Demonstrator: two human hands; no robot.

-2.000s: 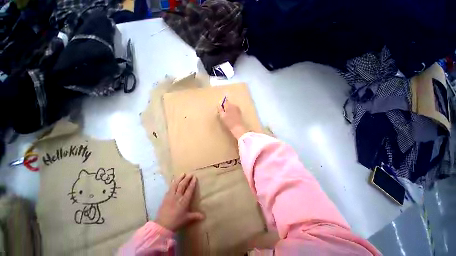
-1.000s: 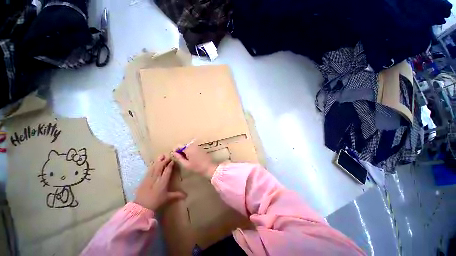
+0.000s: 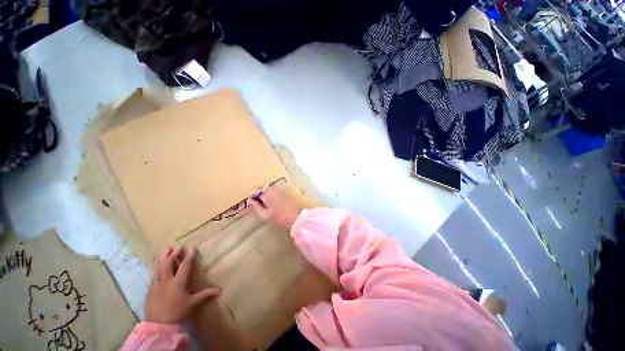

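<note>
An orange-brown template card [image 3: 185,161] lies tilted on a stack of beige cut pieces [image 3: 92,182]. Part of a black drawing shows in the narrow gap along the card. My right hand [image 3: 275,206] holds a thin purple-blue marking pen [image 3: 258,197], with its tip at the right part of this gap. My left hand [image 3: 171,284] lies palm down with fingers apart on the brown surface at the lower left, holding nothing. A beige printed panel [image 3: 82,284] lies to the left, cut off by the frame's edge.
A phone [image 3: 437,172] lies near the right table edge, beside checked cloth [image 3: 438,110] with a second template card [image 3: 473,55] on it. Dark scissors [image 3: 48,127] lie at the far left. A mottled bundle [image 3: 161,34] and dark cloth [image 3: 288,24] lie at the back.
The view has swung right, so the card appears more tilted. My right hand with the pen has moved away from my left hand, rightward along the gap. My left hand stays on the lower left.
</note>
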